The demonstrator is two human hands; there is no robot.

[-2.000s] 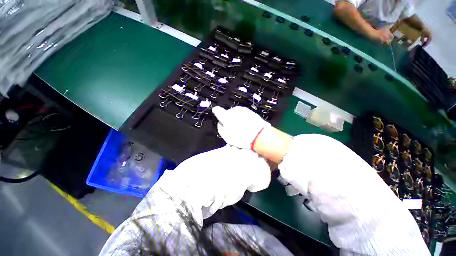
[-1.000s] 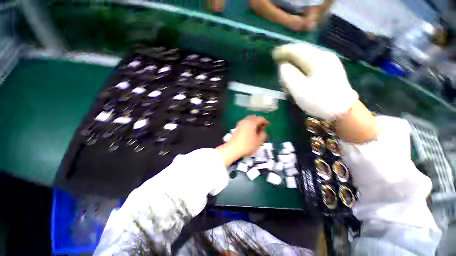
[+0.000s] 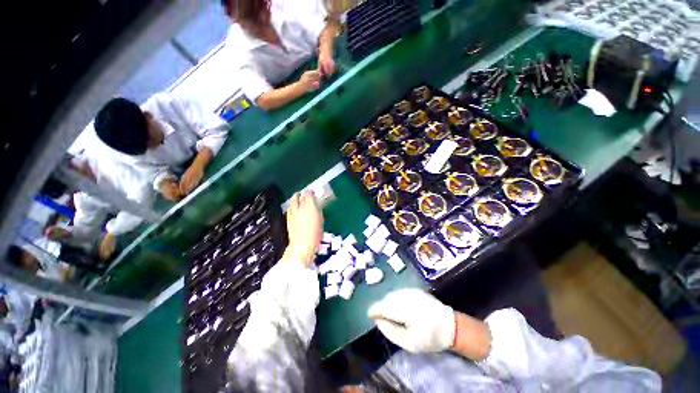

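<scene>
My bare left hand [image 3: 305, 227] reaches to the whitish translucent pieces [image 3: 322, 195] at the back of the bench; its fingertips are at them, and I cannot tell if they grip one. A loose pile of small white square pads [image 3: 349, 265] lies just right of it. My right hand [image 3: 414, 319], in a white glove, is over the bench's front edge with fingers curled; whether it holds anything is hidden. The right tray [image 3: 490, 244] holds rows of round silver-gold housings [image 3: 491, 212]. The left tray [image 3: 192, 368] holds dark clamped assemblies with white pads [image 3: 227, 270].
A white paper slip [image 3: 440, 156] lies on the right tray. Loose dark binder clips [image 3: 537, 80] lie at the far right, beside a black box with a red light [image 3: 631, 75]. A clear partition edge [image 3: 295, 123] runs behind the trays. People in white sit opposite. Brown cardboard [image 3: 614, 307] is below right.
The view has swung right. My left hand has moved from the pad pile to the translucent pieces. My right hand has come down from above the right tray to the front edge.
</scene>
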